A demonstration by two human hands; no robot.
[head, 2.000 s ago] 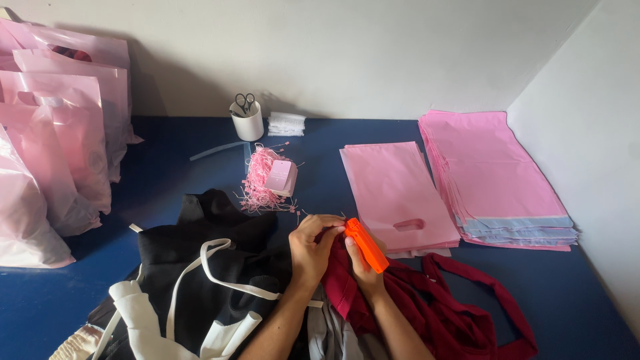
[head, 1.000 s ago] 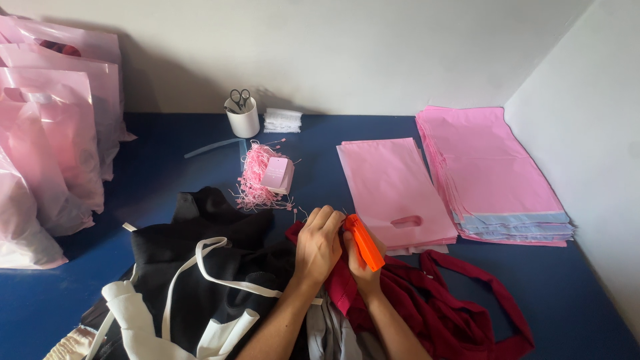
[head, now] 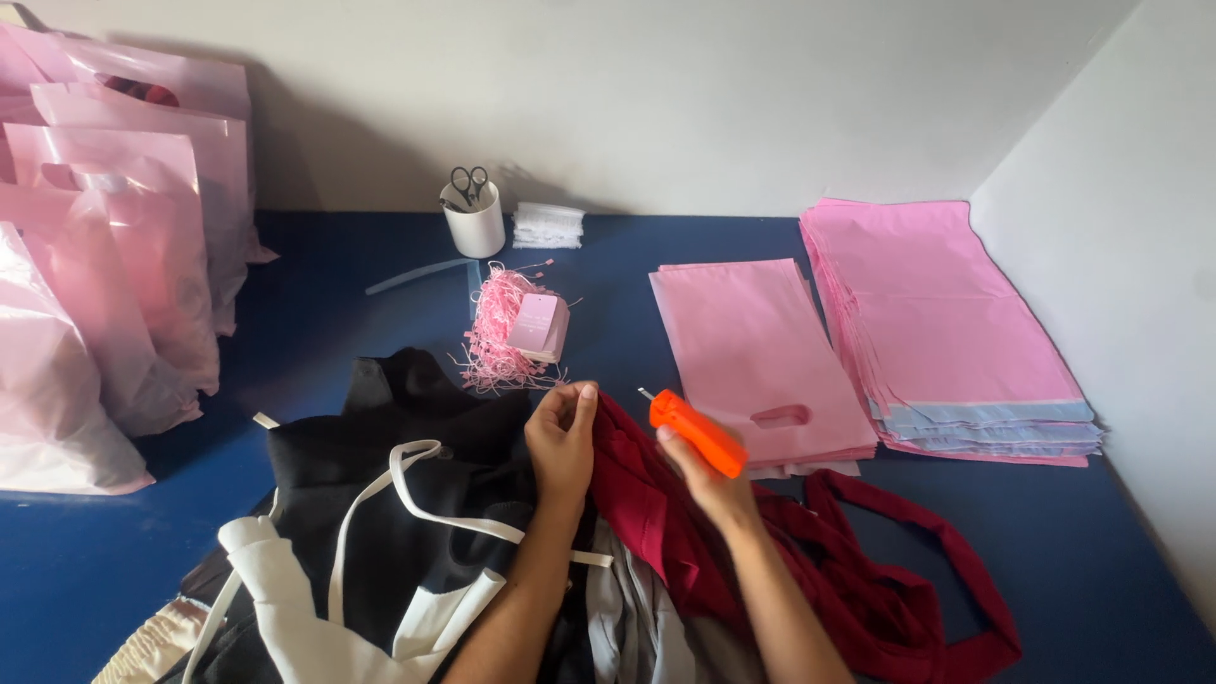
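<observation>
My left hand (head: 562,439) pinches the upper edge of a dark red garment (head: 632,503) between thumb and fingers. To its right, my right hand (head: 708,484) is closed around an orange tagging gun (head: 698,432), whose thin metal tip points up and left, apart from the cloth. The red garment and its long strap spread to the lower right, over a grey cloth (head: 636,598). Left of my forearms lies a black garment (head: 380,484) with white cords and white fabric parts. Just beyond my left hand are a stack of pink tags (head: 539,323) and a tangle of pink tag strings (head: 496,318).
Filled pink plastic bags (head: 142,237) stand at the left. Flat pink bags lie in a smaller pile (head: 750,332) and a taller stack (head: 950,313) at the right. A white cup (head: 475,223) with scissors stands near the wall beside white fasteners (head: 548,226).
The orange tool has moved right, away from my left hand and the cloth edge; earlier both hands were close together there. My left hand still pinches the red garment.
</observation>
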